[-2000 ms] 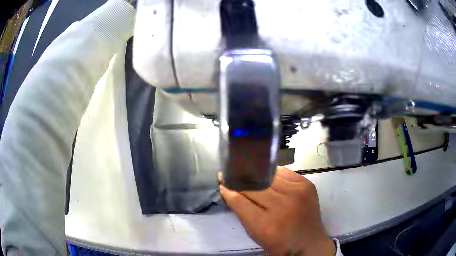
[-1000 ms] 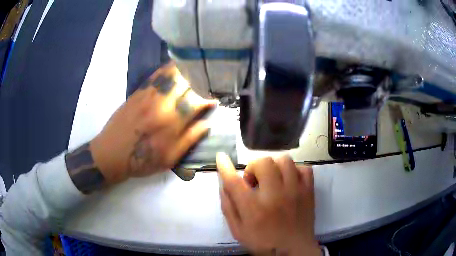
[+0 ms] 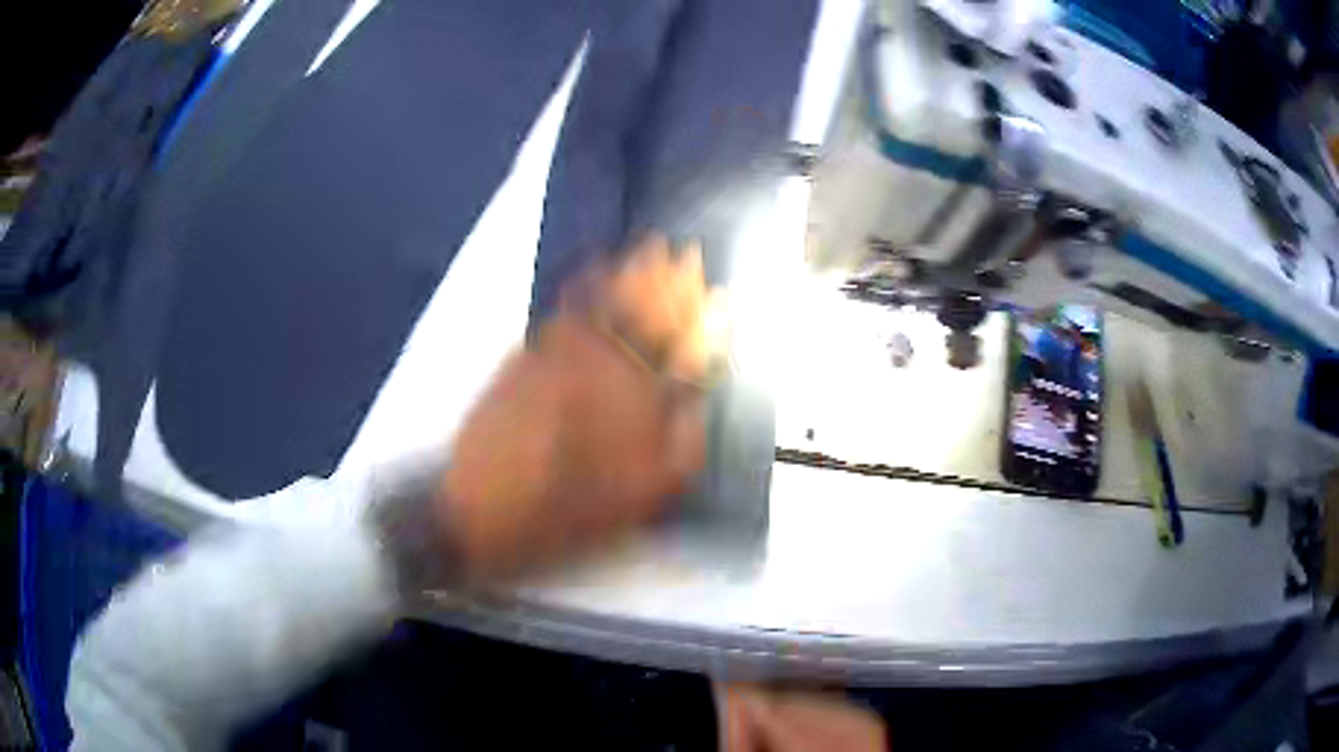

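My left hand (image 3: 588, 426) is strongly blurred and lies over a dark cloth piece (image 3: 739, 478) left of the sewing machine's needle area. Whether its fingers grip the cloth or only rest on it cannot be told. The dark piece runs up and away from the hand, with its lower end close to the table's front edge. My right hand (image 3: 800, 723) is cut off by the bottom edge of the picture, below the table edge; its fingers cannot be made out. The sewing machine head (image 3: 940, 191) stands right of the cloth.
Large dark panels with rounded ends (image 3: 316, 250) lie on the white table (image 3: 940, 566) at the left. A smartphone (image 3: 1053, 404) with a lit screen and a thin yellow-green and blue tool (image 3: 1157, 478) lie right of the needle area. A blue basket (image 3: 74, 588) is at the lower left.
The view has swung left. My left hand has left the needle area and is now over the dark piece left of the machine. My right hand has dropped from the table to its front edge.
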